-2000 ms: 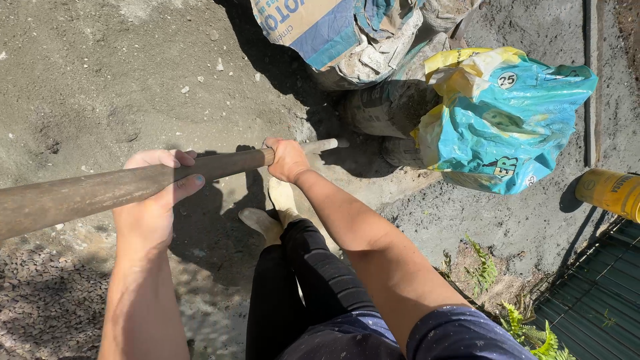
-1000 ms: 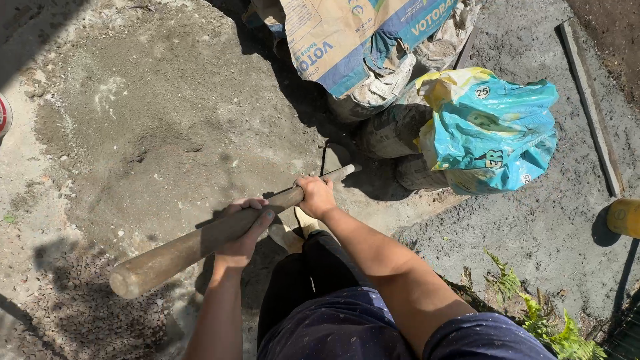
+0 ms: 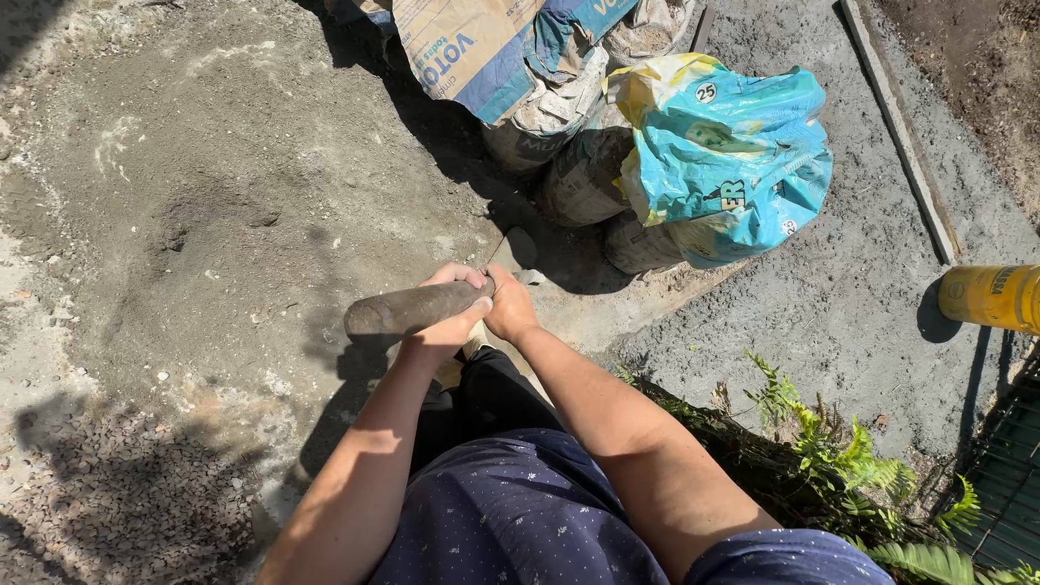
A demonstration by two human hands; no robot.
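A thick wooden pole point(image 3: 398, 313) is in both my hands, its near end tilted up toward the camera and pointing left. My left hand point(image 3: 459, 313) wraps around the pole, thumb along its near side. Close against it, my right hand point(image 3: 510, 305) grips the pole farther along. The pole's far end is hidden behind my hands. My light-coloured shoes point(image 3: 474, 337) show just below the hands, on the ground. Grey sandy material point(image 3: 203, 187) spreads over the ground to the left.
Several filled sacks or buckets point(image 3: 581, 179) stand beyond my hands, topped by a torn paper cement bag point(image 3: 479, 53) and a turquoise plastic bag point(image 3: 731, 154). A long board point(image 3: 902, 130) lies on grey mortar. A yellow container point(image 3: 991, 296), ferns point(image 3: 845, 455) and gravel point(image 3: 138, 487) lie around.
My hands have come together on the pole, which two seconds ago stretched far to the left with the hands well apart. Its near end now sits close to my left hand.
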